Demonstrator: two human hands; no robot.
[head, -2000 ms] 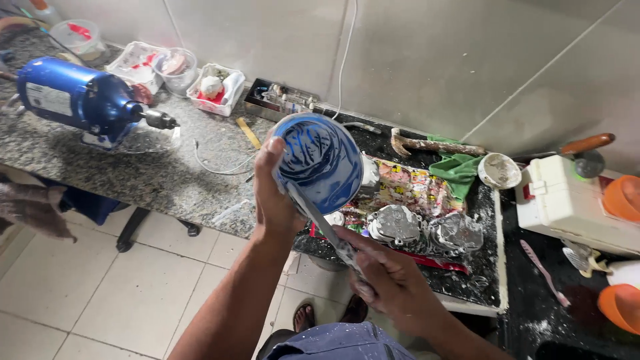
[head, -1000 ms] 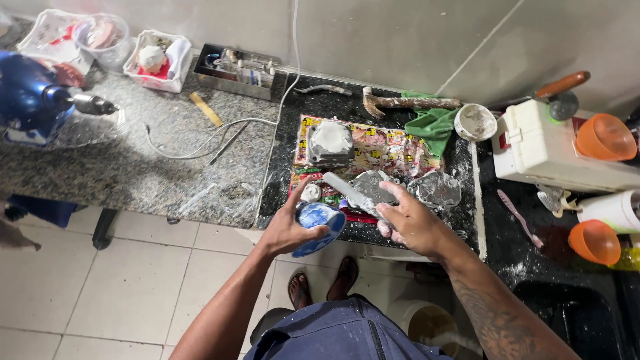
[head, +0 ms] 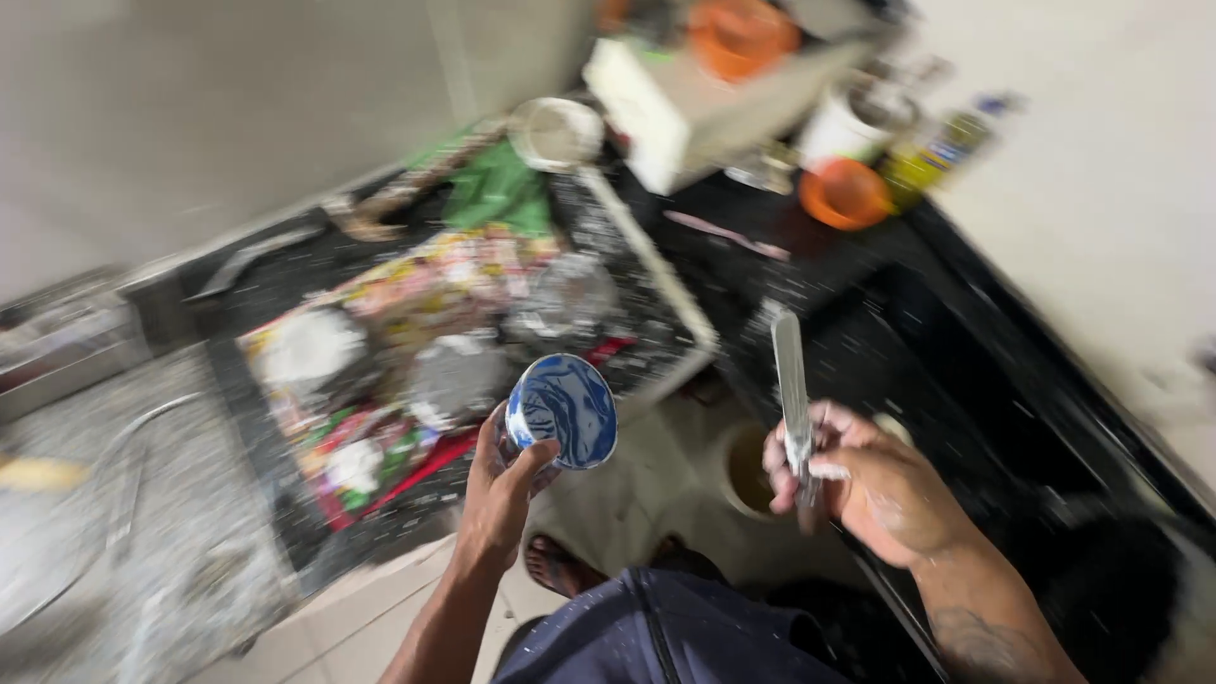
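Observation:
A blue flexible bowl (head: 568,413), its inside smeared with white paste, is tilted in my left hand (head: 508,480), thumb over the rim. My right hand (head: 860,475), marked with white residue, grips a flat metal spatula (head: 790,380) with its blade pointing up. Left of the bowl, a plaster-covered metal flask (head: 461,380) and another foil-like lump (head: 567,299) rest on a colourful printed sheet (head: 418,271). A white-topped block (head: 318,351) sits at the sheet's left side. Motion blurs much of the view.
A black sink (head: 959,380) lies beyond my right hand. Behind are a hammer (head: 418,190), a green cloth (head: 499,190), a white-rimmed cup (head: 556,135), a cream box (head: 665,104), an orange bowl (head: 845,193) and a yellow bottle (head: 936,152). A bucket (head: 750,470) stands below.
The view has swung toward the sink on the right. My hands have moved apart, the right one with the spatula now over by the sink; the bowl's inside faces me again.

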